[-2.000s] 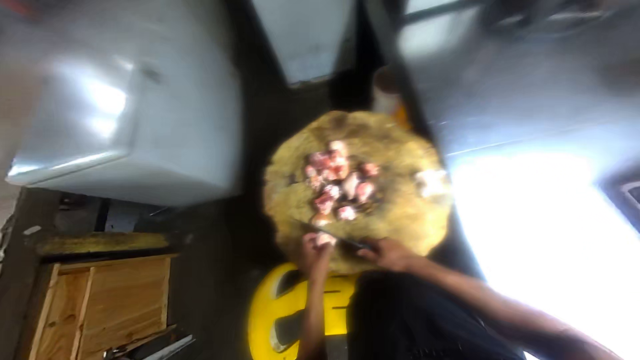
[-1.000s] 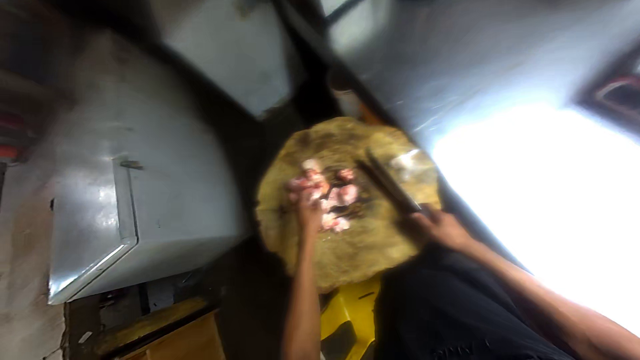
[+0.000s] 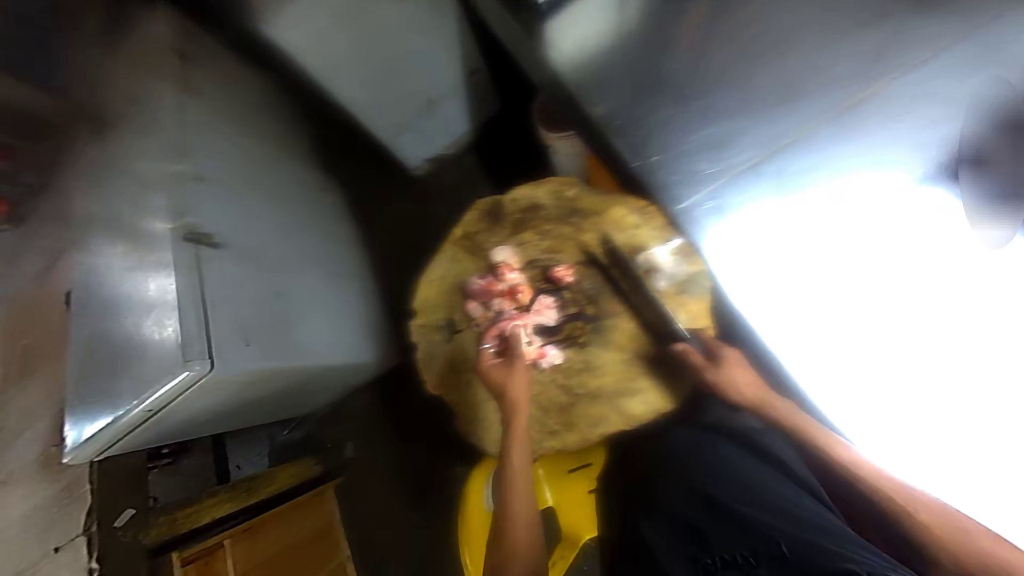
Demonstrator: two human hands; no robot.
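Observation:
Chopped pieces of raw meat (image 3: 502,280) lie in a cluster on a round wooden chopping block (image 3: 552,408). My left hand (image 3: 507,364) is at the near edge of the cluster, its fingers closed on a pale pink piece of meat (image 3: 499,330). My right hand (image 3: 716,368) grips the handle of a knife (image 3: 640,292), whose dark blade points away from me over the right part of the block. A small whitish thing (image 3: 666,260), too blurred to identify, lies near the block's right edge.
A white metal cabinet or freezer (image 3: 280,280) stands at the left, with another pale cabinet (image 3: 384,72) beyond. A shiny metal surface (image 3: 768,120) runs along the right. A yellow plastic stool or chair (image 3: 572,480) is below the block, a wooden box (image 3: 272,536) at lower left, a container (image 3: 564,144) behind the block.
Two seconds ago the knife lay across the near part of the block beside my left hand; it has moved right, away from that hand. My left hand has moved onto the meat cluster.

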